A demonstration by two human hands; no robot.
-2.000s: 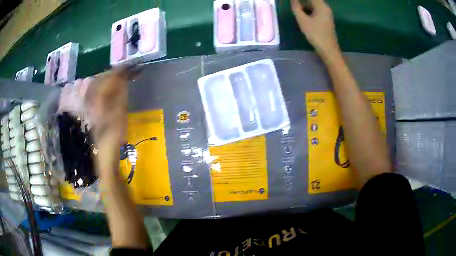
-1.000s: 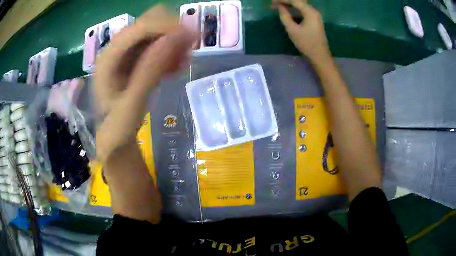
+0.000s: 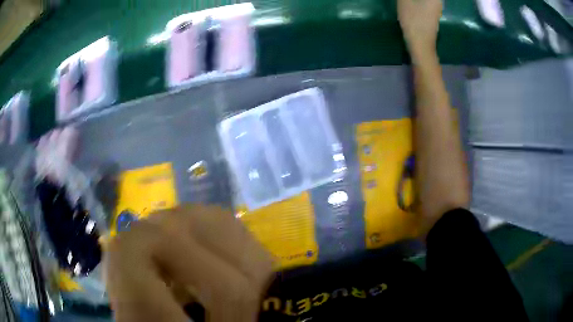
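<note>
An empty white insert tray [image 3: 281,148] with three compartments lies tilted on the grey-and-yellow printed sheet [image 3: 144,135]. My left hand [image 3: 188,258] is large and blurred at the bottom left, near my body; whether it holds anything is hidden. My right hand [image 3: 420,12] is over the green belt at the top edge, partly cut off, and its fingers are out of the picture. A filled tray [image 3: 212,45] with two pink pieces and a dark strip between them stands on the belt at the upper left. The view is blurred.
More filled trays stand on the belt, one at the left [image 3: 87,78] and one at the left edge. The clear bag of black cables [image 3: 66,226] lies left, with pink pieces [image 3: 58,151] above it. Loose pink pieces [image 3: 491,11] are top right. Stacked trays [image 3: 524,144] stand at right.
My left hand has moved down from near the filled tray toward my body. The filled trays on the belt have shifted left. My right hand is further right and partly out of view.
</note>
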